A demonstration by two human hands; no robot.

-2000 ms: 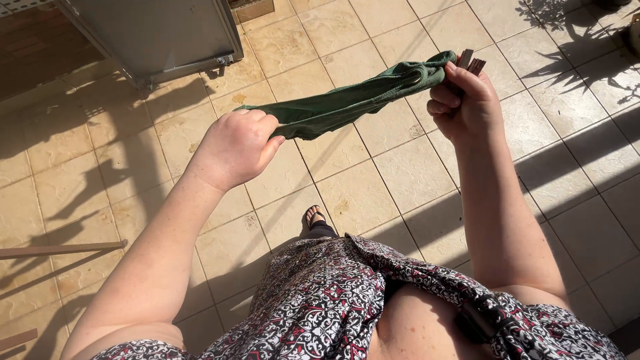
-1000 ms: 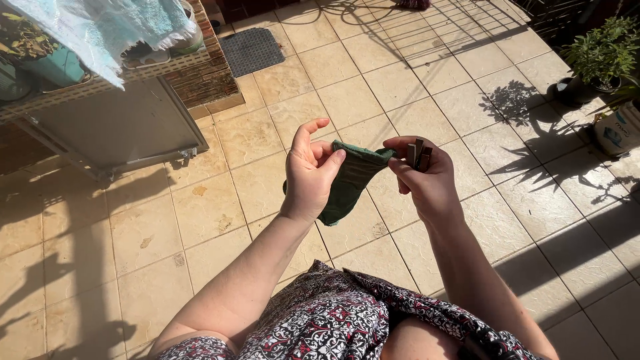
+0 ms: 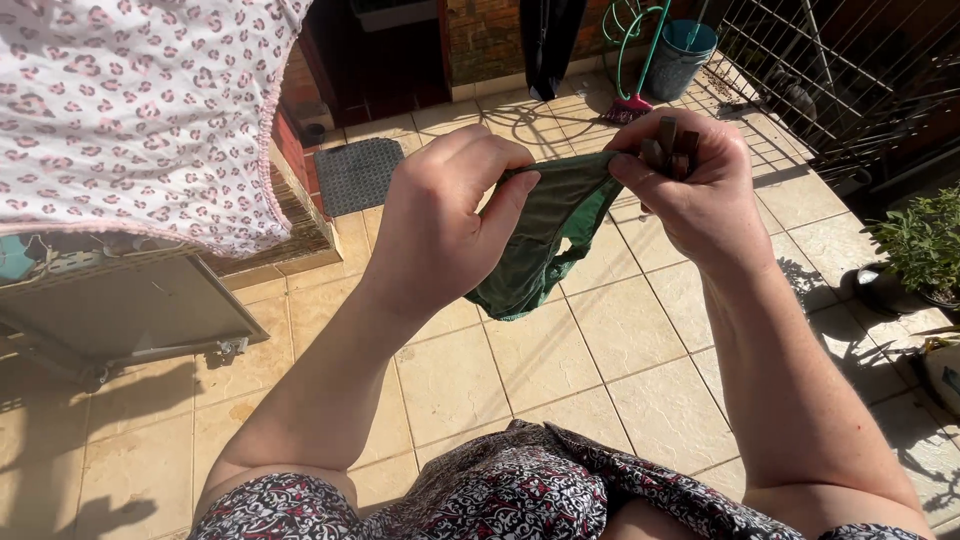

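Note:
Between my hands hangs a green pair of underpants (image 3: 536,240), its upper edge drawn out level and its lower part loose. My left hand (image 3: 457,217) pinches the upper edge at one end between thumb and fingers. At the other end, my right hand (image 3: 694,180) grips the edge with its thumb and finger, and several dark brown clothespins (image 3: 667,150) are bunched in the same hand. A white cloth with pink leopard spots and a frilled edge (image 3: 142,112) hangs at the upper left, apart from my hands.
A metal-framed panel (image 3: 135,307) stands at the left on the tiled floor, near a dark mat (image 3: 358,176). Towards the back are a broom (image 3: 628,109), a bucket (image 3: 681,60), a hanging dark garment (image 3: 551,45) and a metal grille (image 3: 817,75). Potted plants (image 3: 919,247) are at the right.
The underpants, bunched between my hands a second ago, now hang more spread out. Both hands are raised higher in front of me. The view has tilted up, bringing the spotted cloth into sight.

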